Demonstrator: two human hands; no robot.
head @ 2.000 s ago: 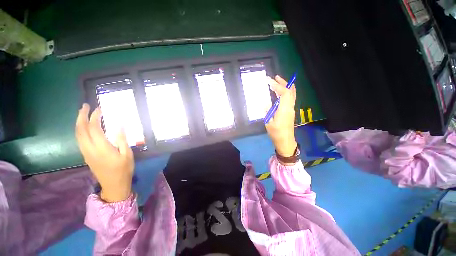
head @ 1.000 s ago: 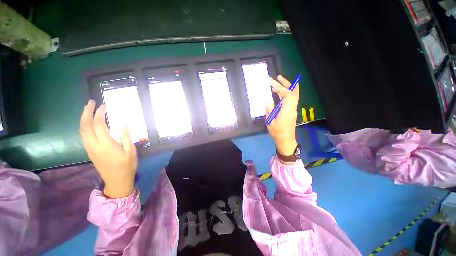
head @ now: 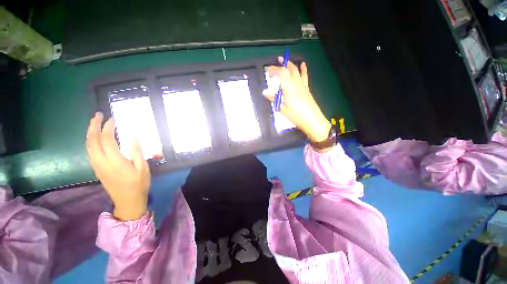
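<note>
A wide black phone tray [head: 213, 113] lies on the green bench with several phones side by side, their screens bright white. My left hand [head: 119, 166] rests at the leftmost phone [head: 135, 122], fingers spread at its left edge and thumb over its lower part, holding nothing. My right hand [head: 297, 100] holds a blue pen [head: 279, 99] and lies over the rightmost phone [head: 284, 123], covering part of its screen. The second phone [head: 187, 119] and the third phone [head: 239, 108] are uncovered. Glare hides the screen content.
A dark mat [head: 183, 25] with a raised edge lies behind the tray. A black partition [head: 383, 72] stands at the right. A wrapped post [head: 28, 39] is at the upper left. Pink sleeves of other people show at the right [head: 461, 166] and left [head: 25, 238].
My right hand has moved up and left with the blue pen, from the right edge of the rightmost phone to over its screen. My left hand has stayed about in place.
</note>
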